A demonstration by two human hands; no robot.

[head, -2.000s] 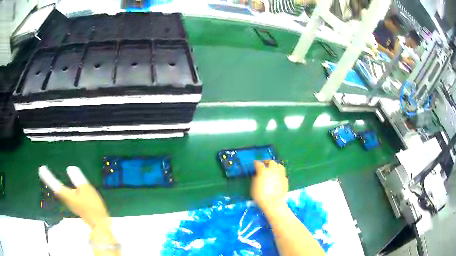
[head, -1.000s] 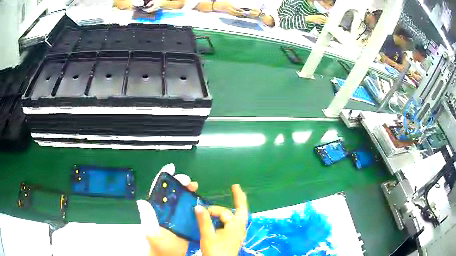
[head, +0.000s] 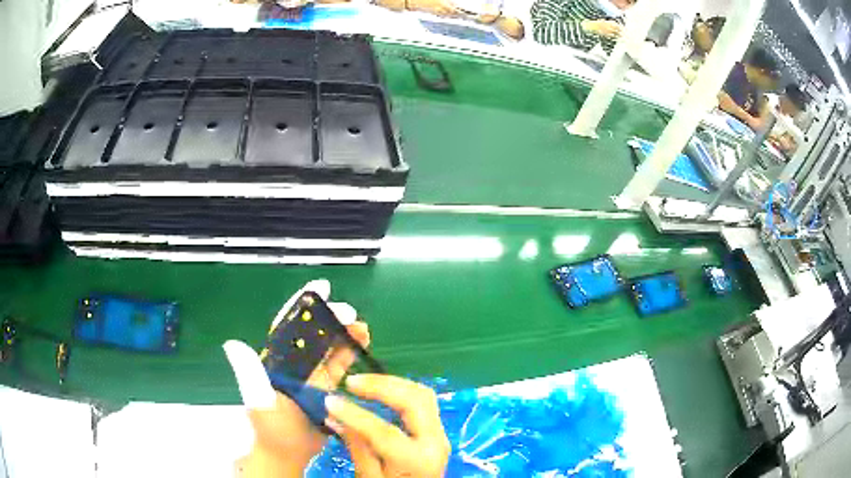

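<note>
My left hand (head: 271,420), with white finger cots, holds a black phone middle frame (head: 303,338) tilted, camera end with yellow-gold spots up. My right hand (head: 401,425) pinches the blue protective film (head: 308,400) at the frame's lower part. The film is partly lifted, and skin shows through the open upper window. The frame's lower end is hidden by my right fingers. A pile of peeled blue film (head: 541,429) lies on the white work sheet (head: 644,397) just right of my hands.
A filmed frame (head: 126,323) and a bare frame (head: 35,347) lie at left on the green surface (head: 485,322). Several filmed frames (head: 659,293) lie at right. A tall tray stack (head: 224,201) stands back left. White posts (head: 686,112), metal fixtures (head: 770,350) and people (head: 746,89) are beyond.
The frame was picked up from the green surface into my left hand. Its film has since come away from the upper window. The frames on the green surface have shifted left in view.
</note>
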